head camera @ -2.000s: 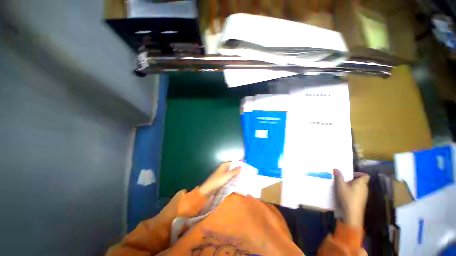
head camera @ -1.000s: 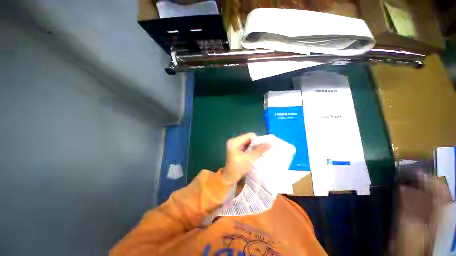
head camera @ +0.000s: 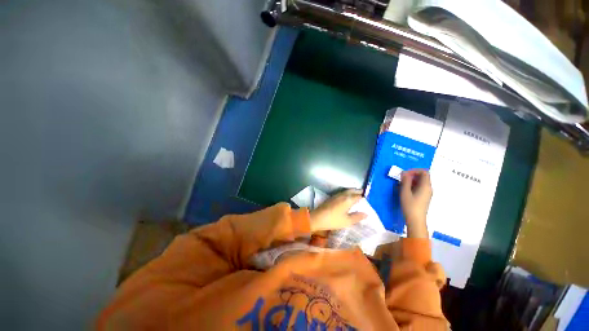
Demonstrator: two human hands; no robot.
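A flat carton blank (head camera: 475, 194) with a blue panel and a long white panel lies on the green surface. My right hand (head camera: 415, 192) is over the blue panel, its fingertips at a small white sticker (head camera: 395, 172); whether they still grip it I cannot tell. My left hand (head camera: 339, 211) is at the lower left edge of the blue panel and holds the floppy printed label sheet (head camera: 352, 236), which hangs down against the orange sweatshirt.
A shiny metal rail (head camera: 381, 32) crosses above the blank, with a thick folded white bundle (head camera: 504, 48) on it. A brown board (head camera: 555, 194) is at the right. A grey wall is at the left, above a blue floor with a white scrap (head camera: 224, 158).
My right hand has come from the lower right onto the blue panel, at the sticker. My left hand has lowered with the label sheet. The view has tilted and shifted.
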